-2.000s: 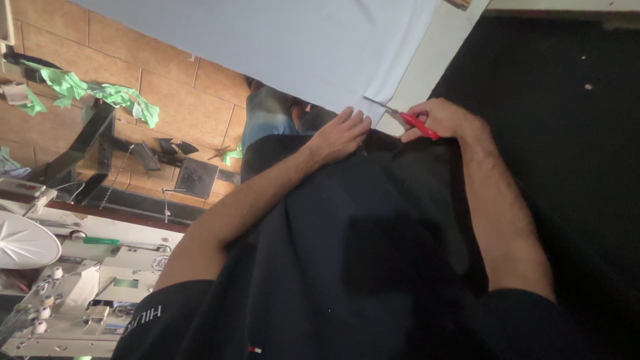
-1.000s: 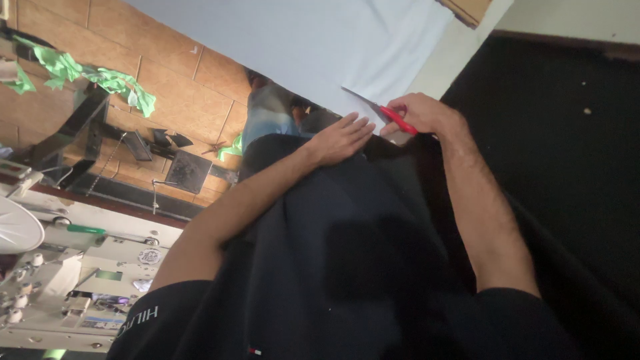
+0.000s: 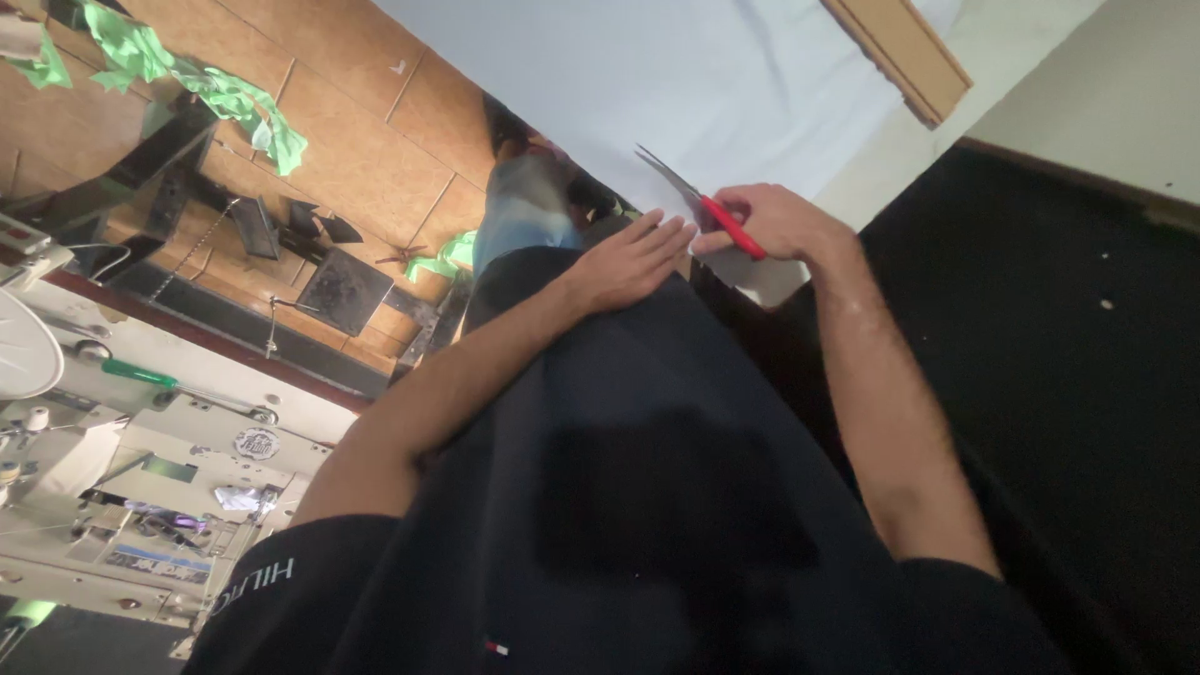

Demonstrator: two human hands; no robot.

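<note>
Red-handled scissors (image 3: pixel 729 225) are in my right hand (image 3: pixel 773 223), their narrow metal blades pointing up and left over light blue fabric (image 3: pixel 656 84). The blades look slightly parted. My left hand (image 3: pixel 636 262) lies flat, palm down, its fingertips at the lower edge of the fabric, close to the scissor handles. Its fingers are stretched out, and nothing is seen in its grip. Below my right hand a pale flap (image 3: pixel 764 281) hangs at the fabric's edge. What lies under my left palm is hidden.
A cardboard strip (image 3: pixel 905 56) rests on the fabric at the upper right. At left stand an industrial sewing machine (image 3: pixel 187 459), a green-handled screwdriver (image 3: pixel 141 373) and a black pedal (image 3: pixel 345 291). Green scraps (image 3: pixel 234 98) hang over a dark frame above the tiled floor. A dark surface (image 3: pixel 1059 328) lies at right.
The scissors have moved up and away from the fabric's lower edge along with my right hand. A pale flap now shows below that hand. More of the cardboard strip is in view.
</note>
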